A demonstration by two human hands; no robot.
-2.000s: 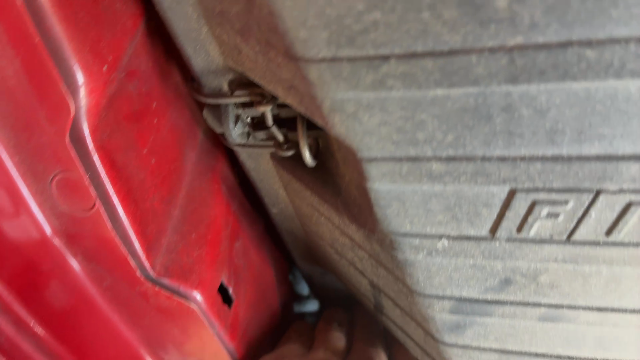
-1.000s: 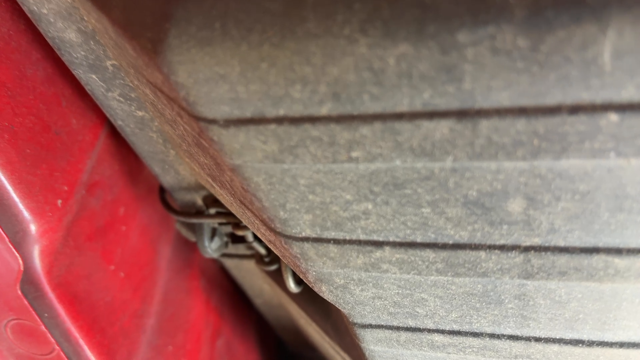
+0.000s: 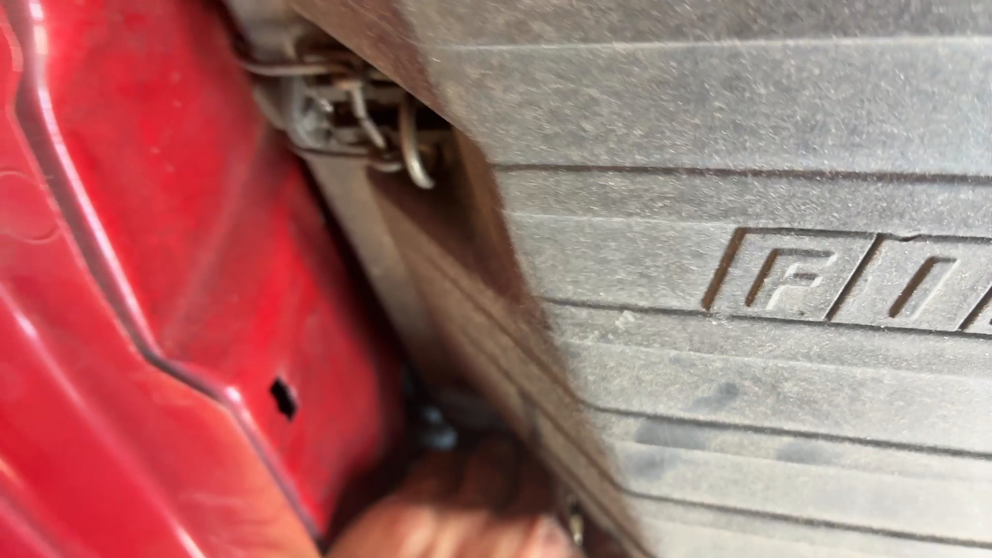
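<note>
At the bottom centre of the head view, a bare hand, which I take to be my right hand [image 3: 457,504], reaches into the dark gap between a red painted metal panel [image 3: 194,194] and the brown edge of a ribbed grey panel [image 3: 736,372]. Its fingertips lie in shadow near a small blurred, pale bluish part [image 3: 438,430], so whether they touch or hold it cannot be told. Higher up the gap sits a latch-like metal fitting with bent wire parts [image 3: 349,108]. My left hand does not show.
The red panel has a raised, folded edge [image 3: 128,310] and a small irregular hole [image 3: 284,398]. Moulded letters [image 3: 798,279] stand on the ribbed panel at the right, with dark smudges [image 3: 670,434] below them. A narrow brown flange [image 3: 480,333] borders the gap.
The view swung away from the hand and back again. The hand, out of sight one second ago, is visible at the bottom, in the gap where it was two seconds ago.
</note>
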